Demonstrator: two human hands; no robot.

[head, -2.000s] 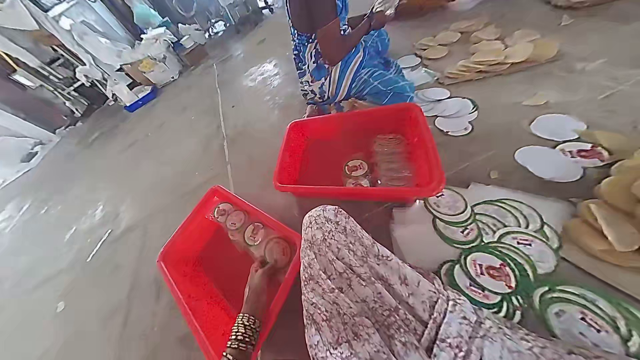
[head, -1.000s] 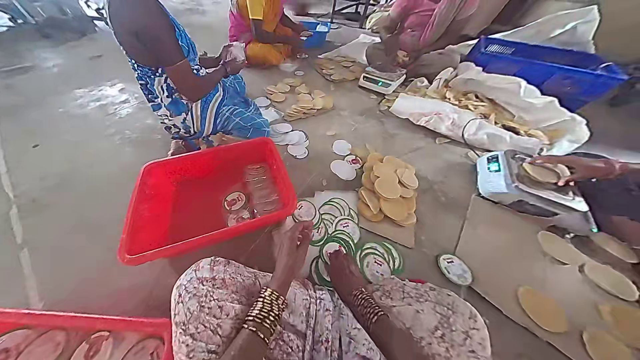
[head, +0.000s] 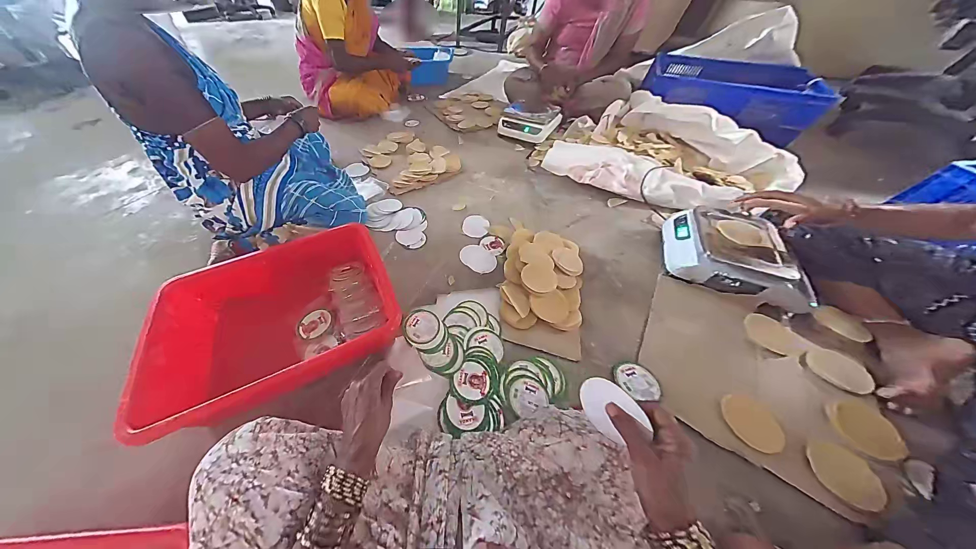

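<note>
My right hand (head: 659,457) grips a white round disc (head: 614,408), its plain side up, over my lap. Beside it on the floor lies a single printed green-rimmed label disc (head: 637,381). My left hand (head: 371,404) is raised near a clear plastic sheet (head: 412,377); its fingers are bent together, and whether it holds the sheet cannot be made out. Between my hands lie overlapping piles of round labels with green rims (head: 473,381). Behind them, thin tan round discs (head: 540,278) are heaped on cardboard.
A red tub (head: 175,351) with packed discs stands to the left, another red tub (head: 99,537) at the lower left. On the right, a person's hand (head: 785,204) reaches over a weighing scale (head: 736,248). Tan discs lie on cardboard (head: 686,343). Other people sit further back.
My right hand has moved from the green-rimmed labels to the right and now holds a white disc. My left hand has left the label pile. The view has swung right since the earliest frame.
</note>
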